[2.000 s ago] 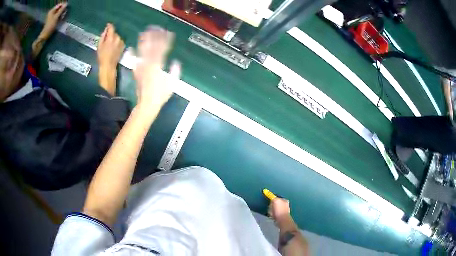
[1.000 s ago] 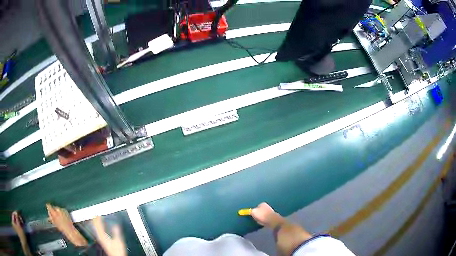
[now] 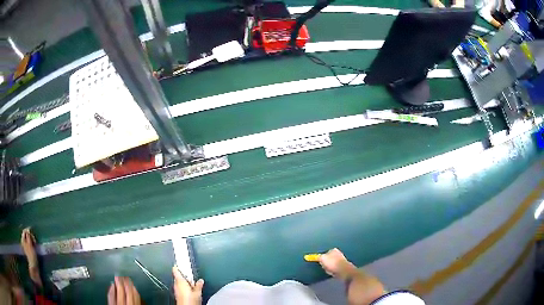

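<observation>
My left hand (image 3: 188, 291) is at the bottom edge, partly cut off, with finger and thumb around the near end of a narrow pale lamp housing (image 3: 184, 256). The housing runs away from me to the long white strip. My right hand (image 3: 335, 263) is right of centre over the blue-green bench front, its fingers curled. Yellow finger cots (image 3: 312, 257) stick out from it to the left; I see nothing held in it. Thin silver tweezers (image 3: 150, 274) lie left of my left hand.
Another hand (image 3: 124, 292) and a co-worker's hand (image 3: 28, 245) are at lower left, near a short silver piece (image 3: 70, 273). Housings (image 3: 195, 170) (image 3: 298, 145) lie beyond the strip. A metal post (image 3: 140, 83), white board (image 3: 107, 119), red unit (image 3: 279, 36) and monitor (image 3: 417, 50) stand farther back.
The view has swung right and shifted since the first frame. My left hand has come back from its far reach to the near end of the pale housing. My right hand keeps its curled shape.
</observation>
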